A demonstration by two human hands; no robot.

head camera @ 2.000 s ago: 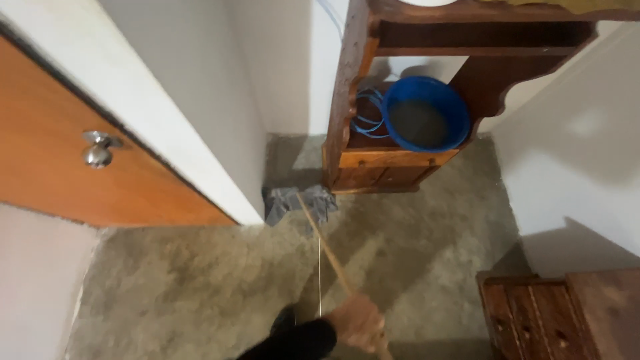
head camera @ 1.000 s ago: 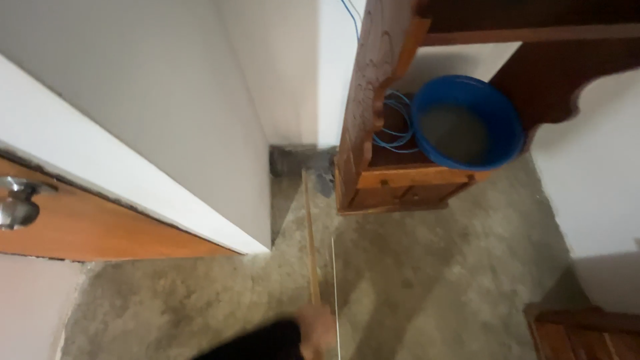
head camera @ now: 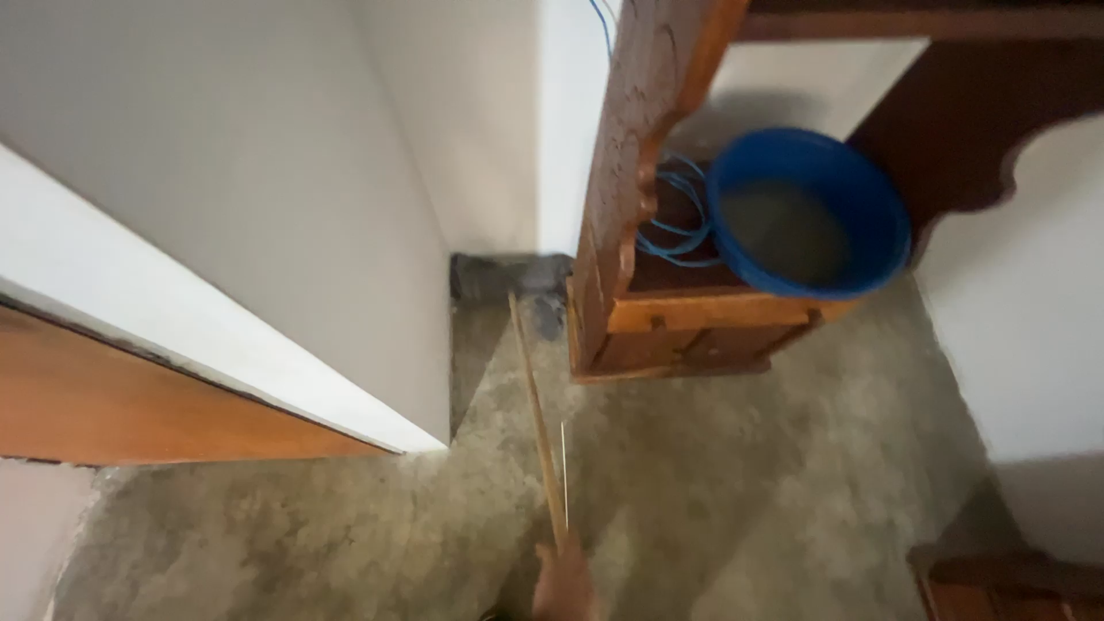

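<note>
At the bottom centre my left hand (head camera: 565,582) is closed around a long wooden pole (head camera: 536,414), blurred by motion. The pole slants up and slightly left across the concrete floor. Its far end meets a dark grey cloth mop head (head camera: 517,278), which lies on the floor in the narrow recess between the wall corner and a wooden cabinet. A greyish fold of the cloth (head camera: 548,316) bulges toward the cabinet's side. My right hand is out of view.
The carved wooden cabinet (head camera: 690,341) stands right of the mop head. On its shelf a blue plastic basin (head camera: 893,224) holds murky liquid beside a coiled blue cable (head camera: 677,228). An orange-brown door (head camera: 155,397) is at left, wooden furniture (head camera: 1009,582) at lower right.
Since two seconds ago, the mop head has moved deeper into the recess, away from me, and the pole now stands straighter ahead. The view has shifted closer to the cabinet.
</note>
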